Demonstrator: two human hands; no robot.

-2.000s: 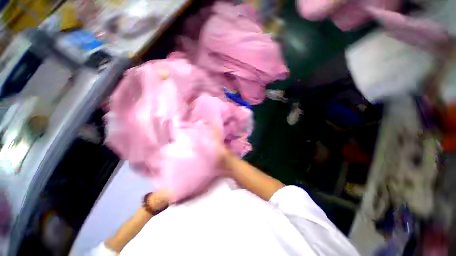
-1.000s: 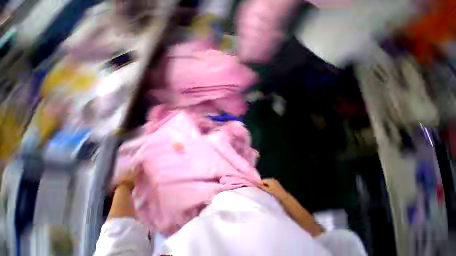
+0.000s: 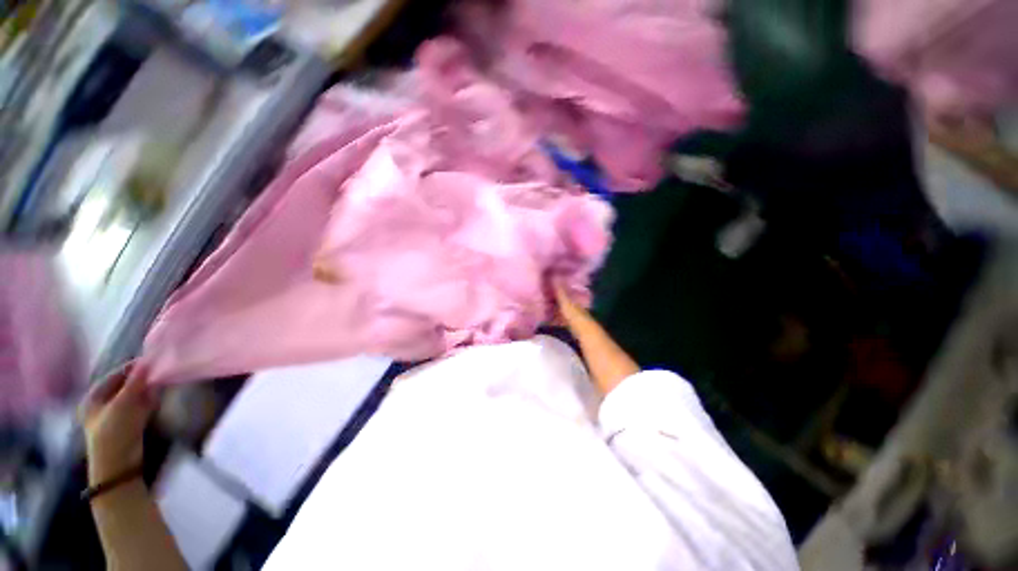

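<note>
A pink garment (image 3: 447, 245) lies bunched across my lap in the middle of the view. My left hand (image 3: 121, 390) is at the lower left, closed on a corner of the garment and pulling it out to the left, so that part is stretched flat. My right hand (image 3: 567, 303) is at the garment's right side; its fingers are mostly hidden in the folds and it appears to grip the cloth. A small orange-brown patch (image 3: 326, 270) shows on the pink cloth. The picture is blurred.
A heap of pink pieces (image 3: 625, 78) lies beyond the garment, with a blue item (image 3: 575, 167) beside it. The machine table (image 3: 190, 212) runs along the left. White boards (image 3: 296, 429) are below left. More pink cloth (image 3: 949, 50) is at the upper right, above the green floor (image 3: 787, 56).
My left hand has moved out to the left with a corner of the garment, stretching it. The garment's right part is now more bunched. The view has turned.
</note>
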